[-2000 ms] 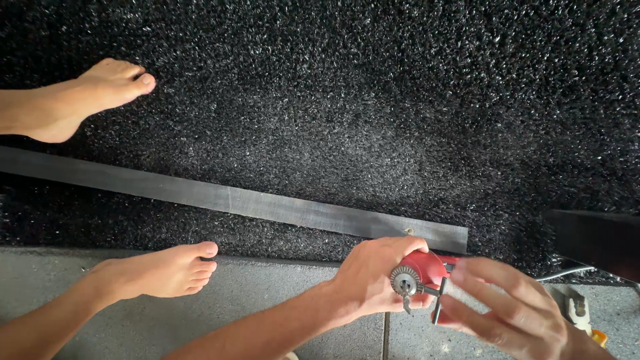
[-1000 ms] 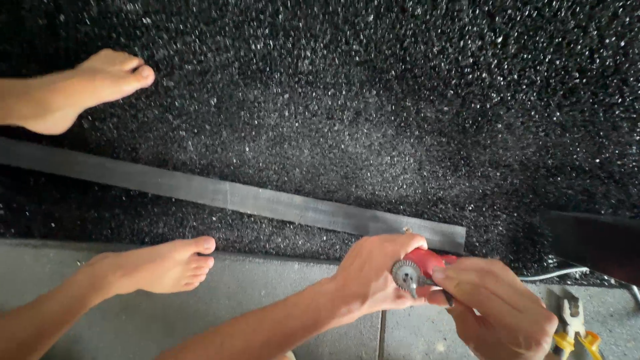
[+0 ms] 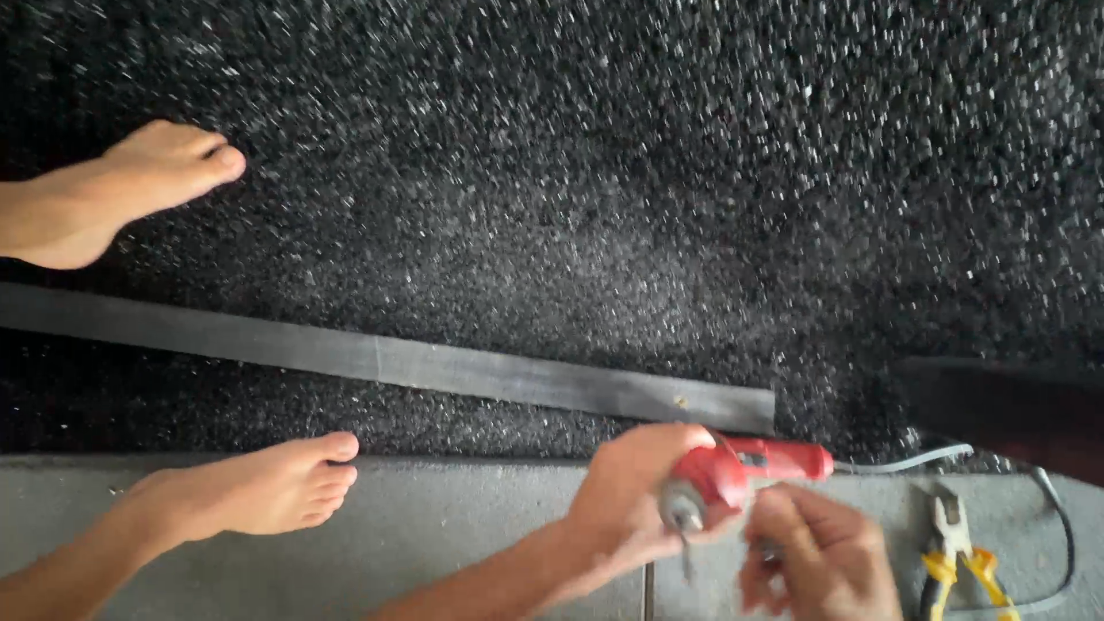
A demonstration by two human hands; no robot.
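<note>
My left hand (image 3: pixel 638 492) is wrapped around the body of a red corded power drill (image 3: pixel 711 474) near the bottom centre. The drill's metal chuck (image 3: pixel 681 507) faces the camera, with a thin bit (image 3: pixel 687 556) in it, blurred. The drill's red handle points right, and a grey cable (image 3: pixel 906 459) leaves its end. Just below the handle, my right hand (image 3: pixel 819 552) has its fingers curled around a small dark thing, likely the chuck key, mostly hidden and blurred. A flat grey strip (image 3: pixel 517 377) lies on the black mat above the hands, with a small brass-coloured spot near its right end.
Pliers with yellow and black handles (image 3: pixel 953 539) lie on the grey tiles (image 3: pixel 483 552) at the lower right. A dark flat object (image 3: pixel 1009 410) is at the right edge. Two bare feet (image 3: pixel 267 487) are at the left, one on the shaggy black mat (image 3: pixel 552 172).
My right hand has come away from the chuck and now sits below the handle. The drill has turned, so its handle shows pointing right. The geared chuck was in clearer view before.
</note>
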